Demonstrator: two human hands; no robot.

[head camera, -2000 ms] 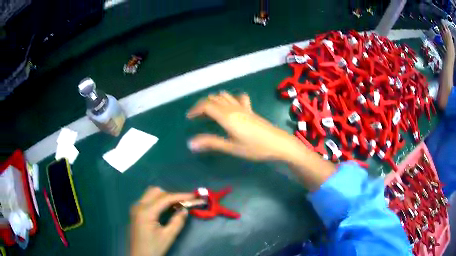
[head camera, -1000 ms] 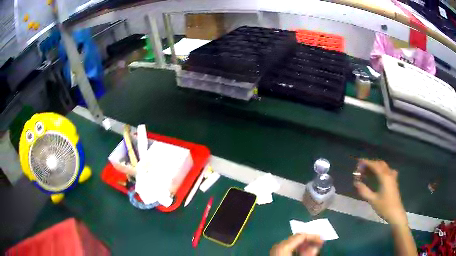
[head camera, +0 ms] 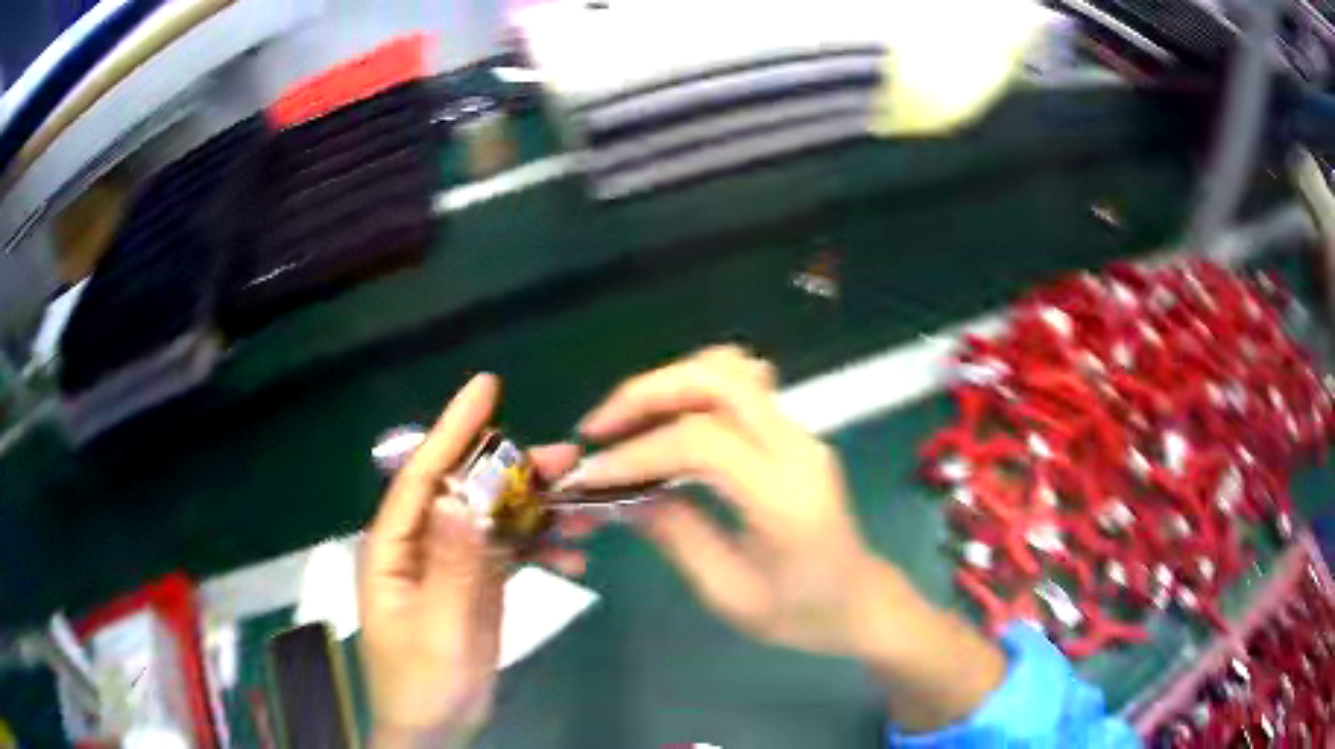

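Note:
My left hand (head camera: 432,585) holds an open watch case (head camera: 505,486) upright between thumb and fingers, with gold-yellow and white parts showing inside. My right hand (head camera: 747,505) pinches a thin dark plate, perhaps the display module (head camera: 622,495), whose left end is at the case's right side. Whether they are joined cannot be told, as the frame is blurred. A white wipe (head camera: 539,612) lies on the green mat behind my left hand, partly hidden by it.
A large pile of red spring clamps (head camera: 1127,454) lies at right, with a pink tray (head camera: 1208,659) below it. A phone (head camera: 308,688) and a red bin (head camera: 188,644) are at lower left. Black trays (head camera: 315,220) and white trays (head camera: 732,125) stand beyond the belt (head camera: 688,307).
The view has swung back right from the fan and bin. Both hands have come together, the left now holding the case and the right a thin plate. The red clamp by my left hand earlier is not visible.

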